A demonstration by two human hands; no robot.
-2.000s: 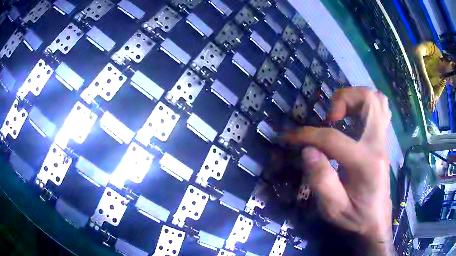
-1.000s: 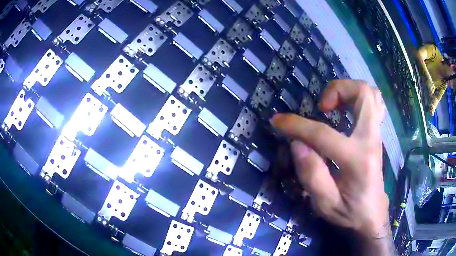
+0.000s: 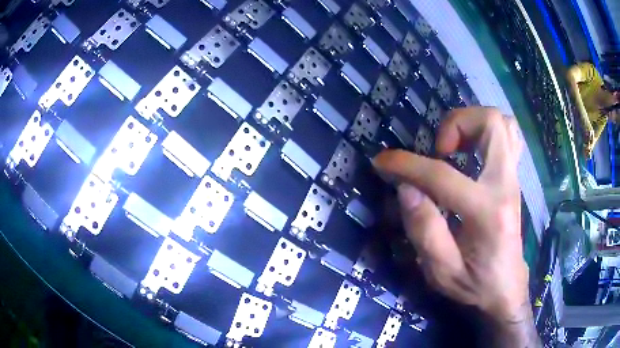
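Note:
Silver hinges lie in dense slanting rows on a black mat (image 3: 197,121). Each has a plate with round holes, such as the hinge plate (image 3: 241,149), and a plain narrow bar (image 3: 301,158). My right hand (image 3: 469,211) is bare and hangs over the right part of the rows. Its index fingertip is at or just above a hinge plate (image 3: 342,163). The thumb tip is a little below and apart from it. The dark area between and under the fingers hides whether they hold anything. My left hand is not in view.
A pale strip (image 3: 469,68) runs along the mat's far side, with a green surface (image 3: 506,85) beyond it. A person in yellow (image 3: 590,102) is at the upper right. Shelving or frames (image 3: 598,315) stand at the right edge.
The hinge rows have shifted up and right in the picture. My right hand has moved slightly up and left, and its index fingertip is now near a plate instead of beside a bar.

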